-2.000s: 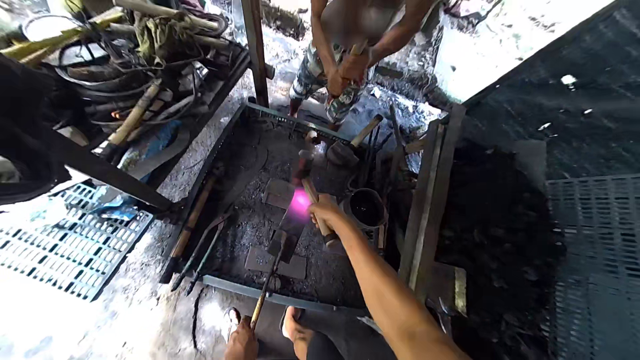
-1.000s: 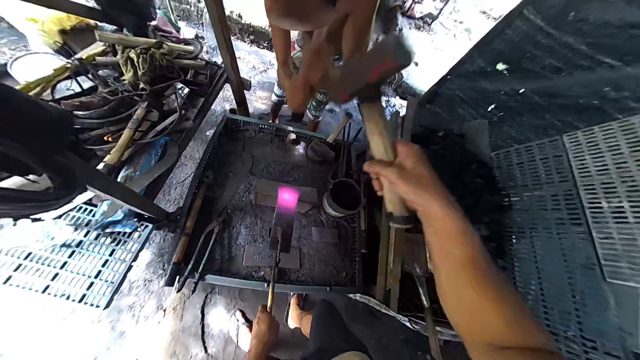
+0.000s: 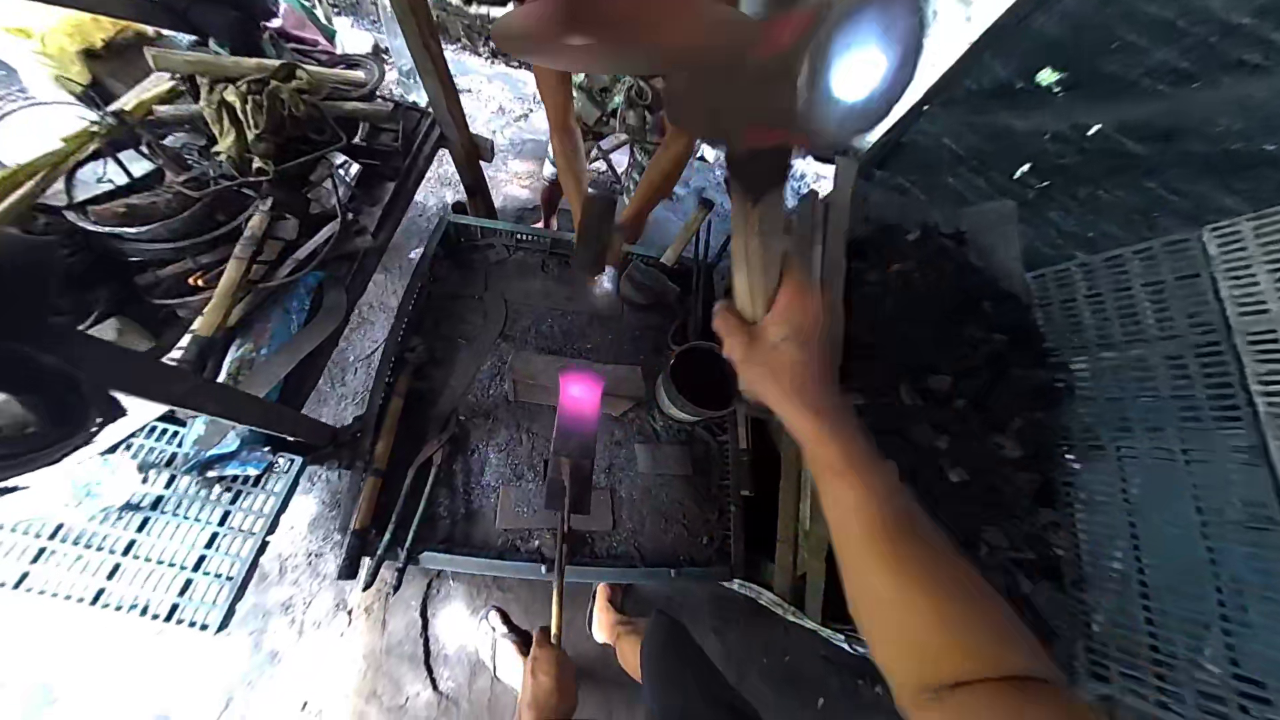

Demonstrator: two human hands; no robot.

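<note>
My right hand [image 3: 785, 345] grips the wooden handle of a hammer [image 3: 700, 70], whose large blurred head is raised near the camera at the top. My left hand [image 3: 547, 678] holds a long thin rod or handle [image 3: 560, 570] at the bottom. Its far end meets a dark metal piece [image 3: 575, 440] with a glowing pink tip, over the middle of a low tray of dark grit. Across the tray, a co-worker's two arms [image 3: 655, 185] reach down, with a dark hammer head [image 3: 596, 230] near them; whether the hands grip it is blurred.
A round container [image 3: 697, 382] stands right of the glowing piece. Tongs [image 3: 410, 500] lean on the tray's left front edge [image 3: 590, 572]. Flat plates [image 3: 663, 459] lie in the grit. Charcoal [image 3: 930, 400] is heaped at right, and tools and wood [image 3: 235, 270] are piled at upper left.
My right hand has raised the hammer from beside the glowing piece to high near the camera. The co-worker's arms, higher two seconds ago, now reach down toward the tray's far side.
</note>
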